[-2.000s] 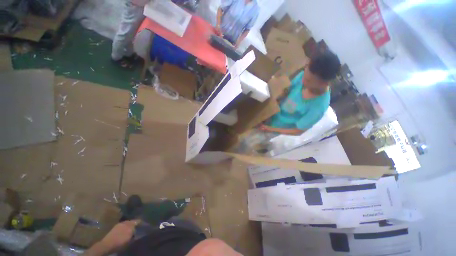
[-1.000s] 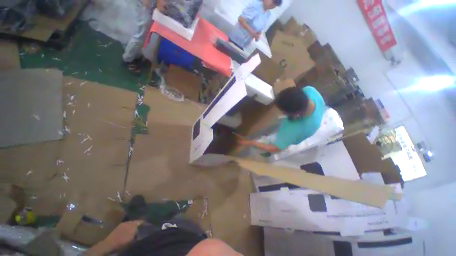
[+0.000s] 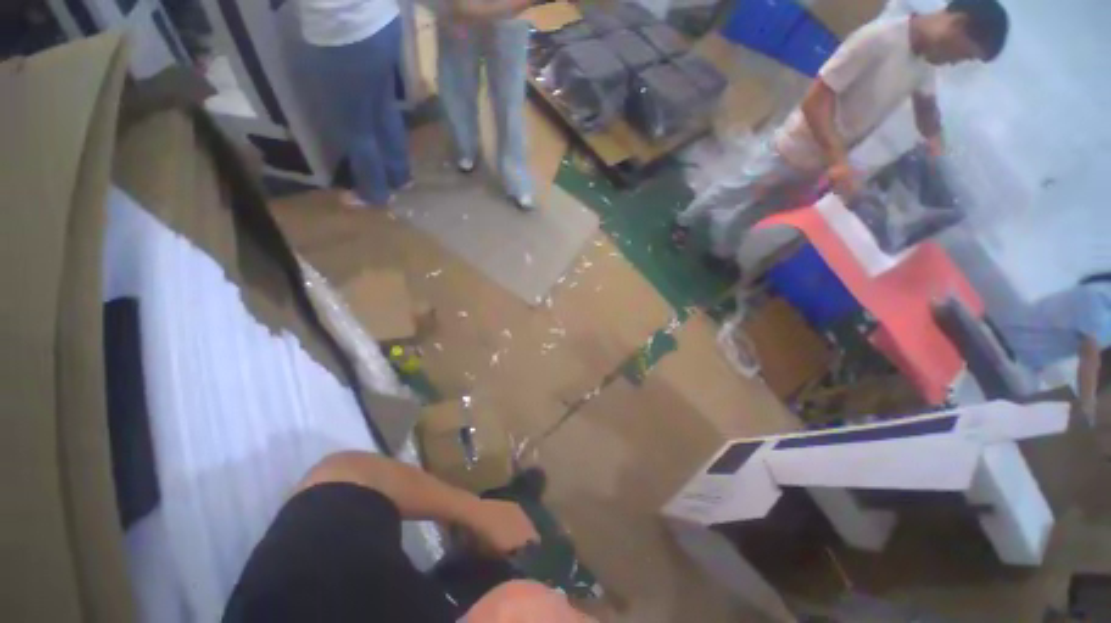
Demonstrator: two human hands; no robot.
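My left hand (image 3: 502, 528) lies low in the picture, over dark clothing by my bare knee; its fingers are blurred and I cannot tell whether they hold anything. My right hand is not in view. A dense stack of white sheets (image 3: 244, 426) stands close on the left, beside large brown cardboard sheets (image 3: 55, 304). At the lower right, a long white printed carton (image 3: 853, 460) with black panels lies with its flaps out, above white foam blocks (image 3: 1014, 501). The carton is beyond my hand's reach, apart from it.
Brown cardboard sheets (image 3: 487, 365) with white scraps cover the green floor. A small open brown carton (image 3: 469, 444) is near my hand. Two people stand at the back left, by a pallet of wrapped dark goods (image 3: 627, 79). Others are at the red table (image 3: 908, 304).
My view has swung left; the open carton now sits at the lower right, and the white stack has come into view. The person in turquoise is out of view.
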